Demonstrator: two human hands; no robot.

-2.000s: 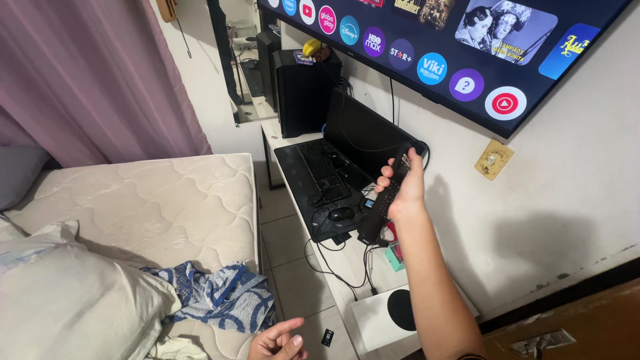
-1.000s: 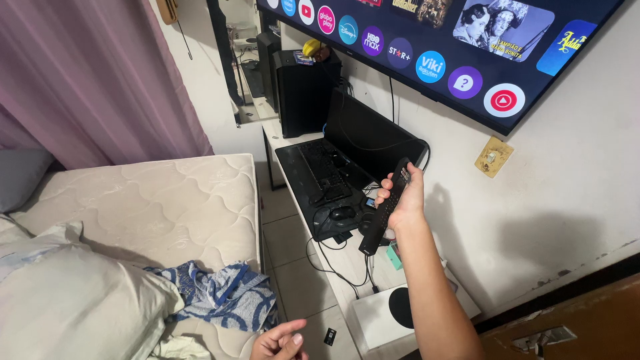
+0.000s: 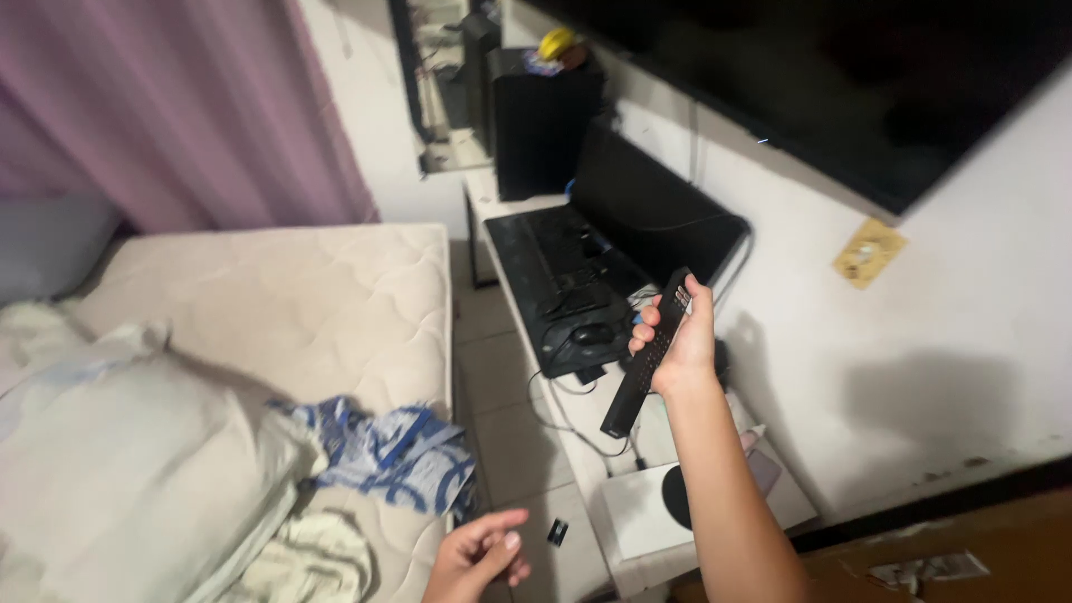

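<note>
My right hand (image 3: 682, 339) is closed around a black TV remote control (image 3: 643, 368), tilted with its upper end toward the wall-mounted television (image 3: 837, 75), whose screen is dark. My left hand (image 3: 486, 553) holds nothing; its fingers are partly curled, and it hangs low between the bed and the desk. Beyond the remote, a computer mouse (image 3: 591, 334) and a keyboard (image 3: 548, 251) lie on a black desk mat (image 3: 521, 276). A dark monitor (image 3: 662, 201) stands behind them.
A black computer case (image 3: 540, 134) stands at the desk's far end. On the desk's near end lies a white box-shaped device (image 3: 636, 519) with a black round top part. A bare mattress (image 3: 335, 301) with a pillow (image 3: 142, 452) and a blue-and-white cloth (image 3: 402, 461) is at left. Cables hang beside the desk.
The television screen showed rows of app icons and pictures in both earlier frames; now it is dark. My right hand still grips the remote, and my left hand remains low.
</note>
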